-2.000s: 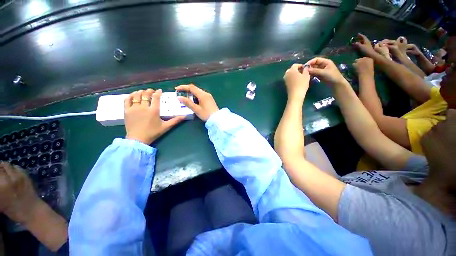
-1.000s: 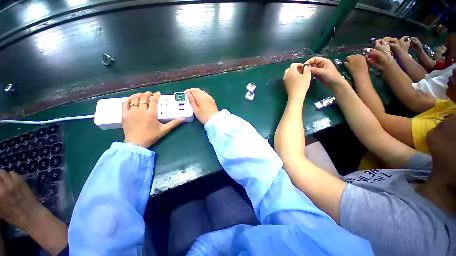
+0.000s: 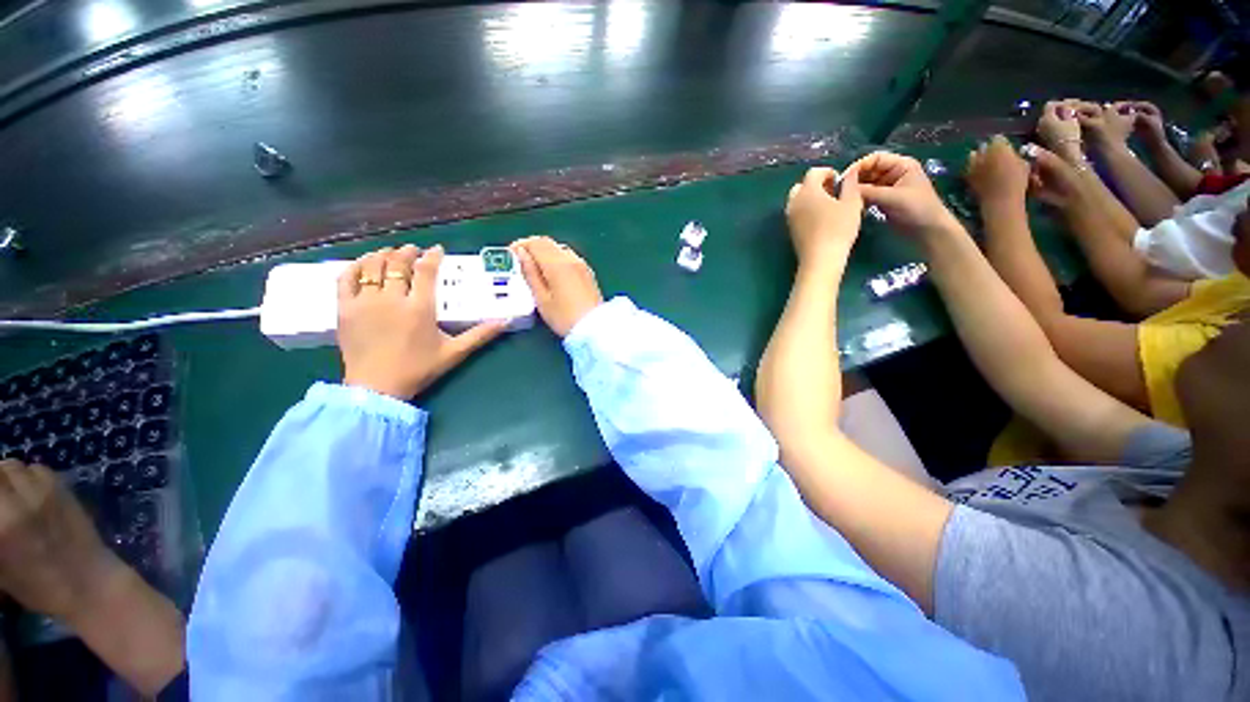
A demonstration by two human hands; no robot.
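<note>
The white power strip (image 3: pixel 299 303) lies on the green bench in front of me, its white cord running off to the left. My left hand (image 3: pixel 394 318) lies over the middle of the strip with the thumb spread to the right, holding it. A small square unit (image 3: pixel 498 261) with a teal-green face and pale rim is at the upper right part of the strip. My right hand (image 3: pixel 557 281) is at the strip's right end with its fingertips at the unit's right edge. The underside of the unit is hidden.
Beyond the bench edge is a dark conveyor (image 3: pixel 411 124) with small silvery units (image 3: pixel 270 161). Small units (image 3: pixel 691 247) lie right of my hands, more (image 3: pixel 898 280) near a neighbour's arms. Neighbours' hands work at right. A dark pocketed tray (image 3: pixel 82 412) and another person's hand are at left.
The unit, earlier partly covered by my right fingers, now shows its green face on the strip. My right fingers have drawn to its right side. The conveyor's units have moved left.
</note>
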